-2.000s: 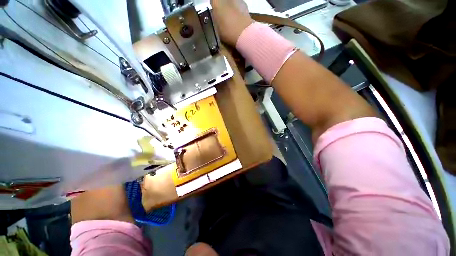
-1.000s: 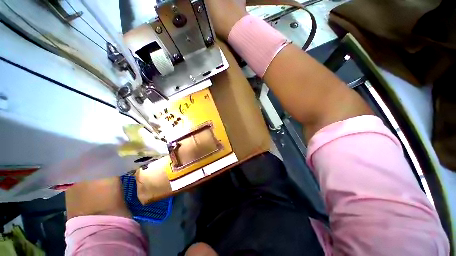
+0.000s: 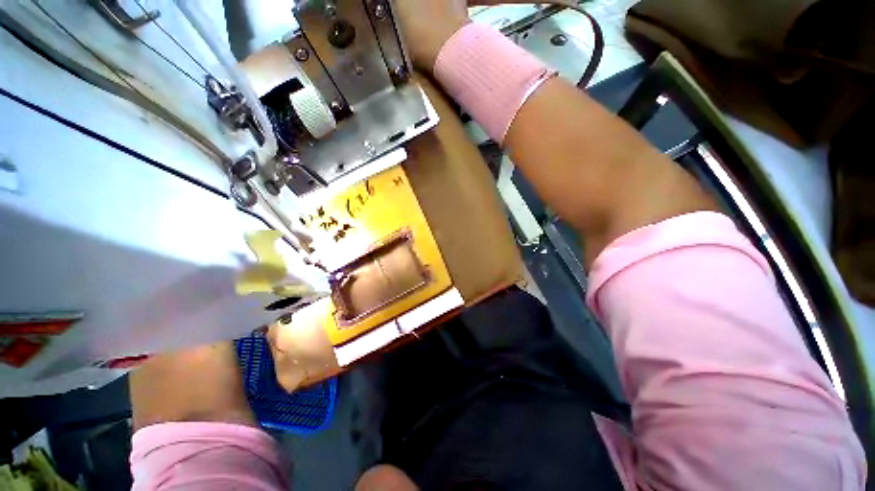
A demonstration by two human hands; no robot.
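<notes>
The yellow template plate [image 3: 425, 256] lies on the tan bag body [image 3: 465, 206], under the white sewing machine head [image 3: 125, 221]. Tan material shows in its rectangular window, with the needle parts [image 3: 328, 272] at the window's left end. The silver clamp bracket [image 3: 374, 129] stands behind the plate. My right hand [image 3: 430, 24] is at the top edge beside the bracket, over the bag's far part; its fingers are hidden or cut off. My left forearm reaches under the machine head at lower left; the left hand is hidden behind the head.
A blue mesh basket [image 3: 299, 410] is on the floor below the bag's left corner. Dark brown bags [image 3: 748, 58] lie on the side table at upper right. A brown strap [image 3: 600, 43] loops out behind my right wrist. A dark curved edge runs down the right side.
Compared with two seconds ago, the machine, plate and right arm appear slightly higher and further left in view. Little differs from one second ago; the needle parts stay at the window's left end.
</notes>
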